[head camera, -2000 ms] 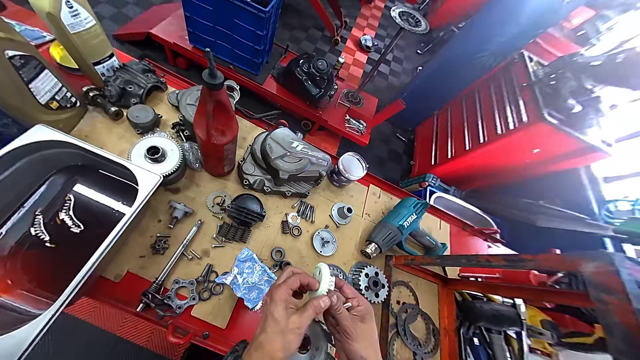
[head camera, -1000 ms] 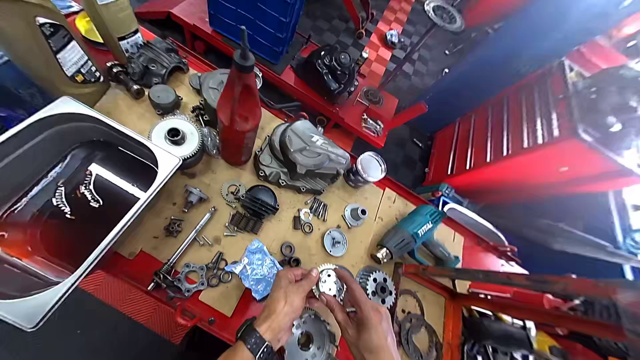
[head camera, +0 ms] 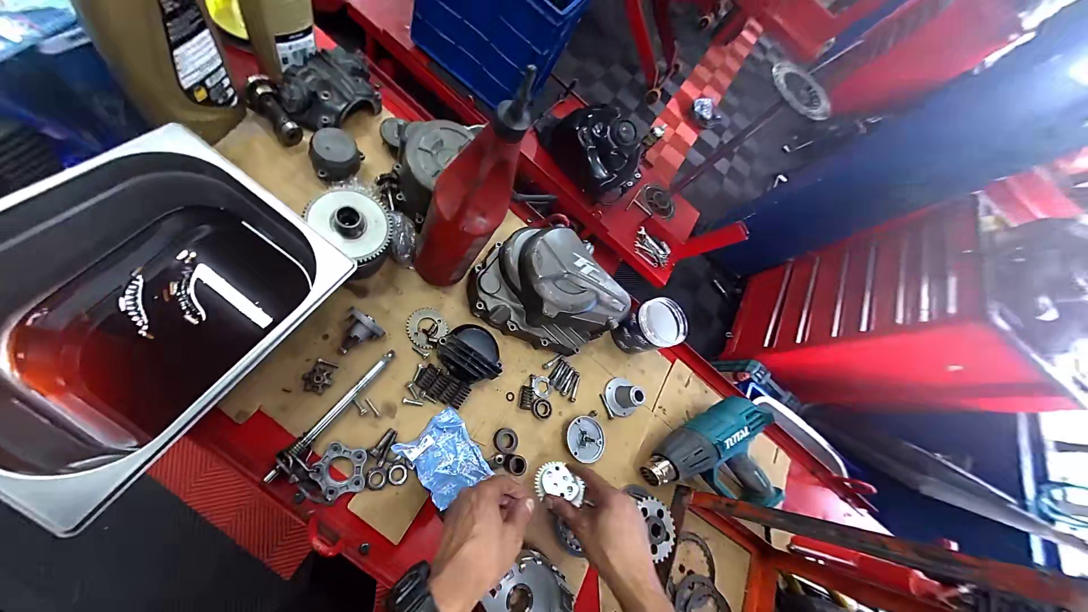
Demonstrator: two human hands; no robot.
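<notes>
My right hand grips the edge of a small toothed gear with a pale, holed face, between thumb and fingers. Just left of the gear is my left hand, its thumb and forefinger close together; whether they pinch something small cannot be told. A crumpled blue plastic bag lies beside my left hand. Above the gear rest a round metal plate and several dark bushings. A clutch basket lies below my hands, and a larger toothed gear sits right of my right hand.
A metal tray of dark fluid stands at left. A red bottle and an engine side cover stand at the back. At right lie a heat gun and friction rings. A shaft, springs and bolts cover the cardboard.
My left hand has come off the gear and sits slightly apart on its left, while my right hand keeps hold of it.
</notes>
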